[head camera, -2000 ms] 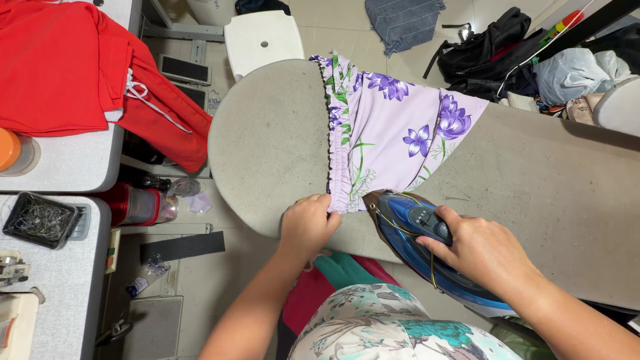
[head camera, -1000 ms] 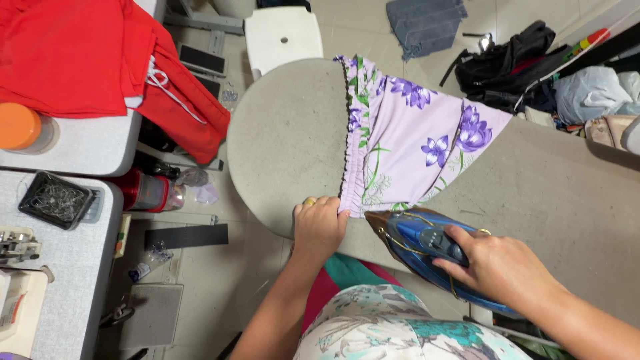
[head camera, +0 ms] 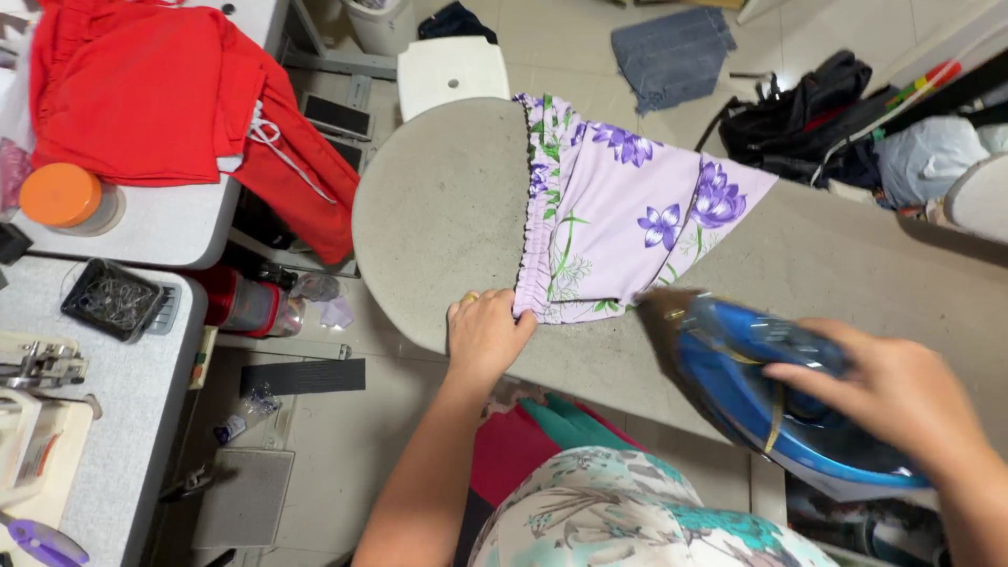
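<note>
A lilac garment with purple flowers and a gathered elastic edge (head camera: 614, 213) lies across the ironing board (head camera: 441, 213). My left hand (head camera: 488, 327) pinches the near corner of its gathered edge at the board's near side. My right hand (head camera: 882, 394) grips the handle of a blue clothes iron (head camera: 756, 386), which is tilted and somewhat blurred. The iron's tip points at the garment's lower edge, close to it; whether they touch is unclear. Much of the iron's sole is hidden.
Red clothing (head camera: 150, 94) with a white drawstring hangs off the left table. Nearer are an orange-lidded jar (head camera: 63, 197), a black tray of pins (head camera: 114, 299) and part of a sewing machine (head camera: 39, 362). A white stool (head camera: 453, 71) stands beyond the board; a black backpack (head camera: 795, 118) lies at far right.
The iron, held in my right hand, has moved right, away from my left hand and the gathered edge. My left hand stays at the garment's corner.
</note>
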